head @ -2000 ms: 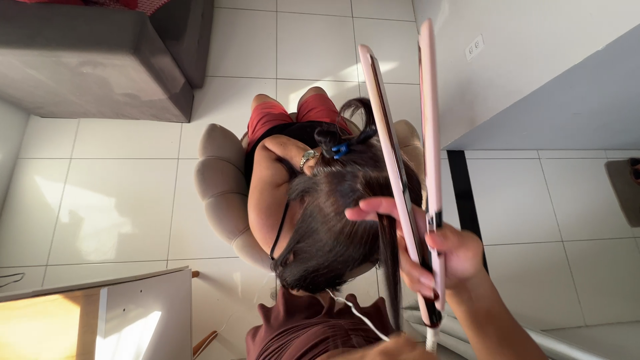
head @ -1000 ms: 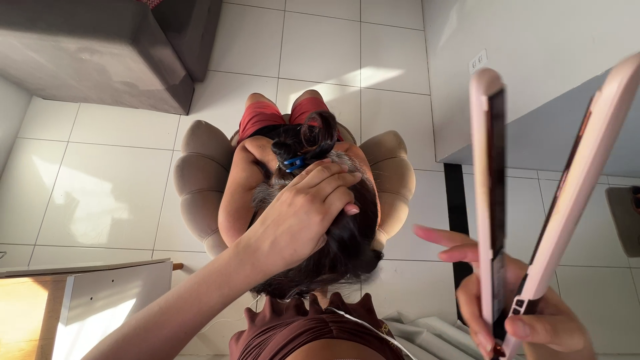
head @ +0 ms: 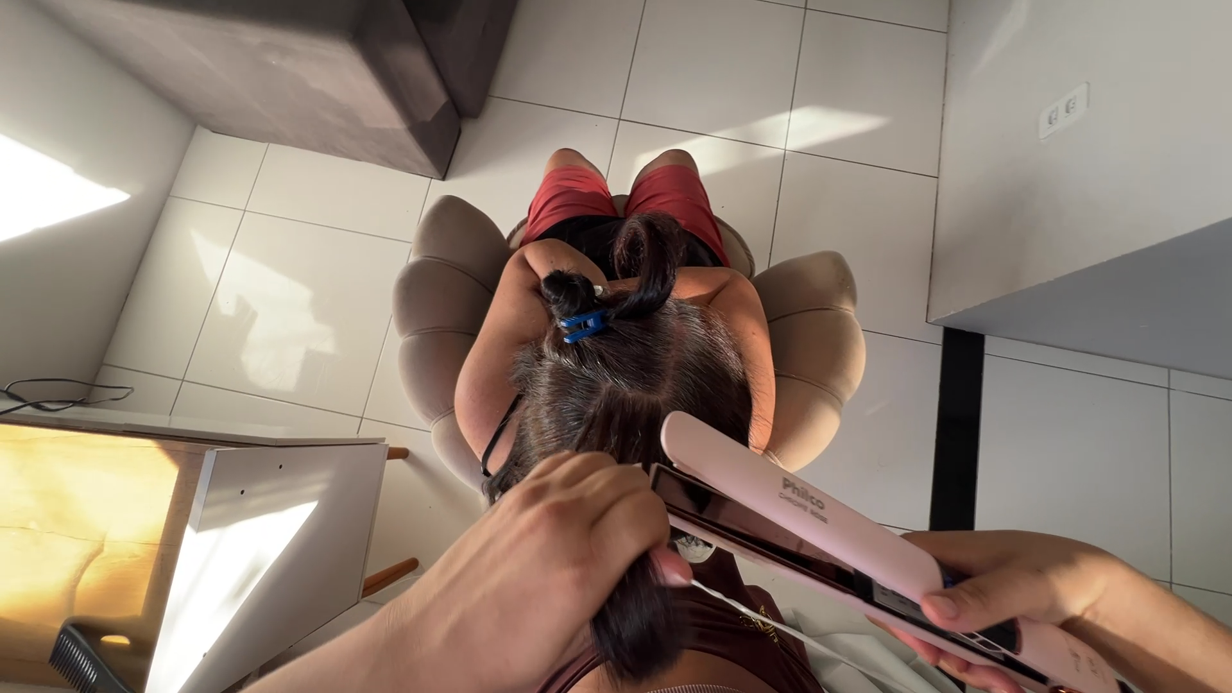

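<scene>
My left hand (head: 577, 549) grips a lock of dark hair (head: 640, 616) at the back of a seated person's head (head: 635, 385); the lock's loose end hangs below my fingers. In my right hand (head: 1011, 587) is a pink Philco hair straightener (head: 804, 505). Its two plates are apart, and their tips are beside my left hand and the hair. A blue hair clip (head: 582, 326) fastens a twisted section of hair at the top of the head, with a curled dark lock (head: 654, 255) beside it.
The person sits in a beige padded chair (head: 813, 337) on a tiled floor (head: 597, 77). A grey upholstered piece of furniture (head: 318, 77) is at upper left. At lower left are a white cabinet door (head: 279, 539) and a black comb (head: 82, 654). A white cord (head: 760, 621) runs below the straightener.
My left hand has moved from the top of the head to a lock at the back. The straightener has swung from upright to slanting, its tips now beside the hair.
</scene>
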